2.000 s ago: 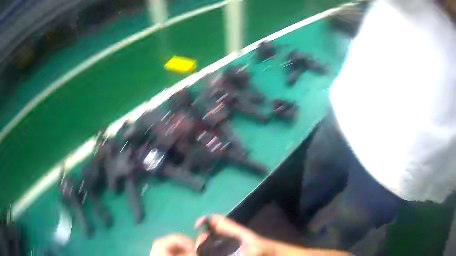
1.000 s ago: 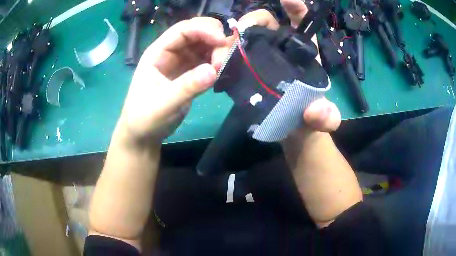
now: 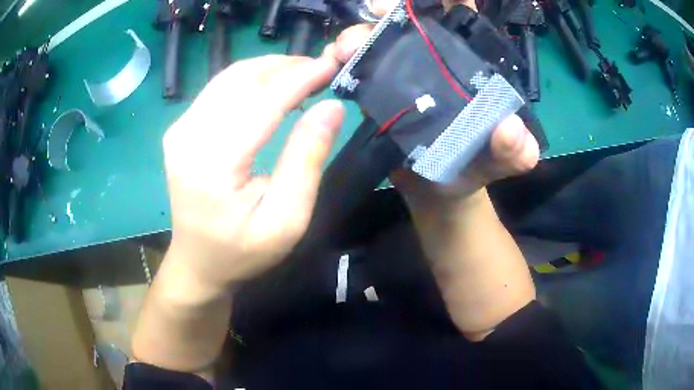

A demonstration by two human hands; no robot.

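Note:
A black housing (image 3: 396, 114) with a thin red wire and a small white connector (image 3: 425, 103) is held up in front of me. A ribbed silver-grey band (image 3: 472, 131) shows at its right side, and another ribbed strip shows at its upper left. A black tube slants down and left from the housing. My right hand (image 3: 487, 156) grips the unit from below and behind, thumb on the grey band; most of its fingers are hidden. My left hand (image 3: 243, 164) is beside the unit's left side, thumb and fingers apart, fingertips close to the upper-left strip; contact is unclear.
Two loose curved grey bands (image 3: 122, 75) lie on the green bench (image 3: 129, 164) at left. Black units (image 3: 173, 53) line the bench's back and left end. An open carton (image 3: 46, 327) stands below at lower left. White clothing (image 3: 670, 266) shows at the right edge.
The view swung from the wider bench down to the held unit. Since one second ago, the unit has tilted and moved up and right, and my left thumb and fingers have come off its left side.

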